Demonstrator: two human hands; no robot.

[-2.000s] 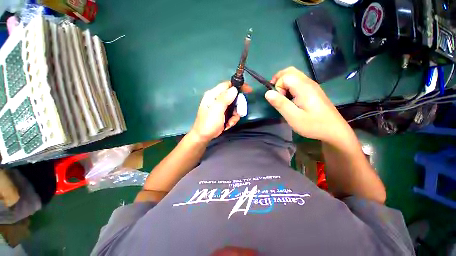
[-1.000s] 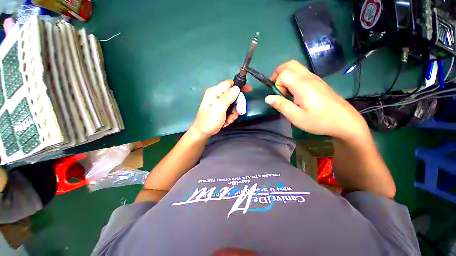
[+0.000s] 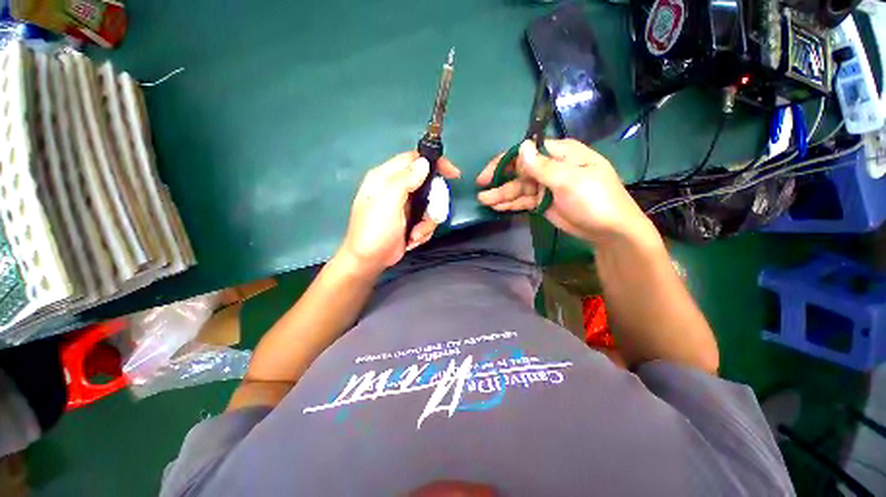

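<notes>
My left hand (image 3: 384,209) holds a soldering iron (image 3: 430,146) by its dark handle, with the metal barrel and tip pointing up and away from me. A small white piece (image 3: 439,200), perhaps cloth, shows at the handle beside my fingers. My right hand (image 3: 573,189) holds green-handled pliers (image 3: 536,131), their dark narrow jaws pointing away from me, near the edge of the phone. The pliers are apart from the iron. Both hands are bare and above the bench's front edge.
A stack of white PCB trays (image 3: 107,184) stands at the left on the green bench (image 3: 282,107). A black smartphone (image 3: 573,73) lies beyond my right hand. The black soldering station (image 3: 695,44) and cables (image 3: 719,184) are at the right. Blue stools (image 3: 826,301) stand below.
The pliers have come away from the iron's barrel and turned to point away from me, with their handles now spread in my right hand. The whole view has shifted, so bench things sit further left.
</notes>
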